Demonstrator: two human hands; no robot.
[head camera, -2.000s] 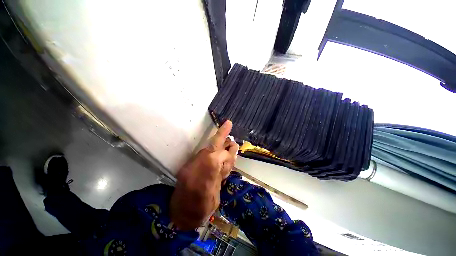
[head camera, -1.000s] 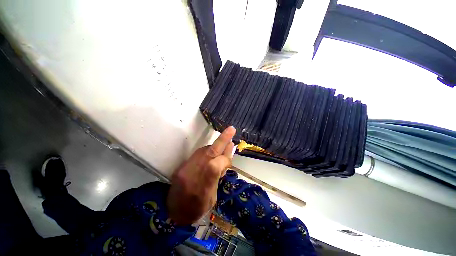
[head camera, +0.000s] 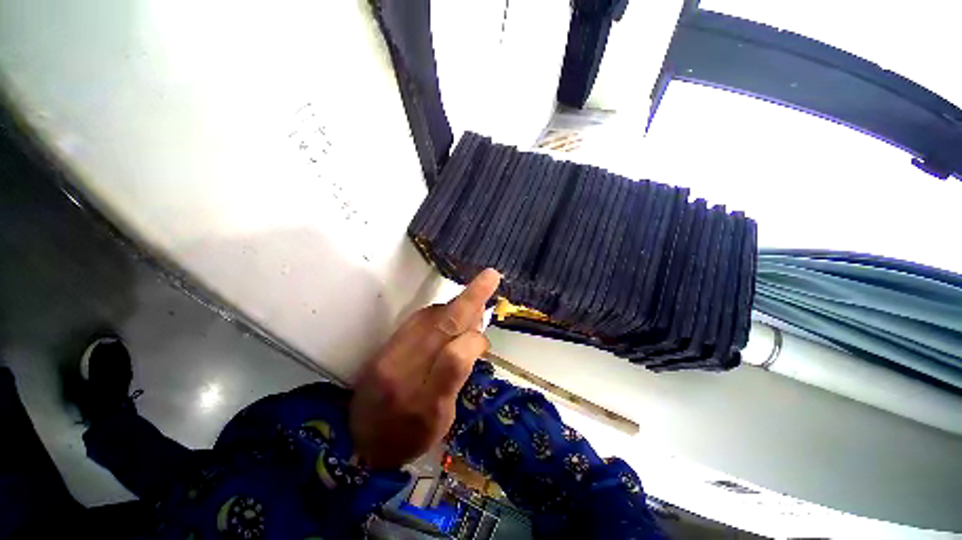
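A thick row of thin black panels stands on edge, packed together, on the white table. A bit of mustard-yellow material shows at their lower edge. My left hand is bare, back upward, its fingers close to the lower left part of the row. One finger extends toward the panels' edge; whether it touches is unclear. A small white spot shows between the fingers; I cannot tell what it is. My right sleeve reaches up behind my left hand, and my right hand is hidden.
A thin brown wooden strip lies on the white table below the row. A dark frame bar stands behind its upper left end. A grey-green curtain hangs at the right. Blue and metal items are at the bottom, and a dark shoe at left.
The panel row has shifted left in the picture as the view moved. My left hand's extended finger stays near the row's lower edge, and the panels look unchanged.
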